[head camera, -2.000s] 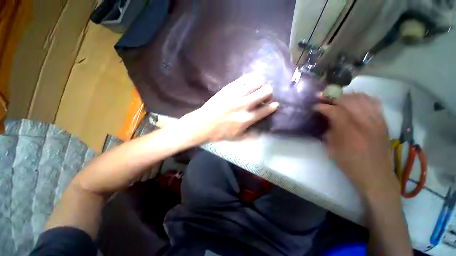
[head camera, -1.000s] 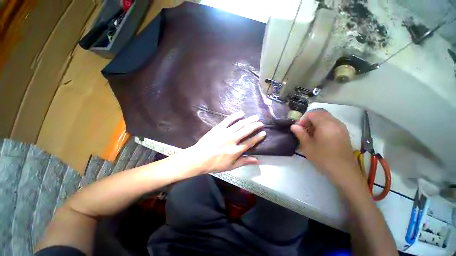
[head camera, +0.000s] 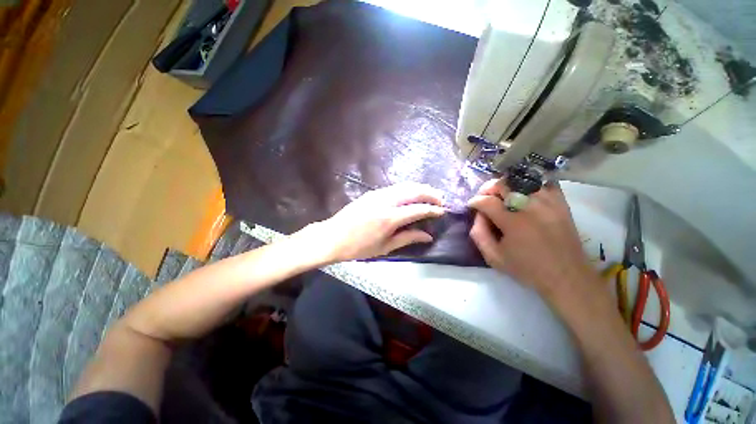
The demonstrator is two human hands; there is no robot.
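Note:
A large glossy dark brown panel [head camera: 331, 108] lies on the white machine table [head camera: 464, 298], its far left corner folded over to show a dark backing. The sewing machine [head camera: 572, 91] stands over its right part, with the presser foot area [head camera: 481, 161] brightly lit. My left hand [head camera: 377, 224] lies on the panel left of the needle, fingers slightly spread. My right hand [head camera: 526, 232] is just below the machine head, its thumb and fingertips pinching the panel's near right edge close to the presser foot. Glare hides the exact needle point.
Scissors [head camera: 637, 281] with yellow and red-orange handles lie right of my right hand. Light blue snips [head camera: 705, 377] lie at the lower right. A grey tool tray [head camera: 220, 50] sits on the cardboard [head camera: 157, 166] at the left. Grey quilted material [head camera: 66, 306] is at the lower left.
My right hand has moved left, closer to the presser foot and my left hand. The left hand's fingers have come nearer to the right hand. The view has shifted slightly.

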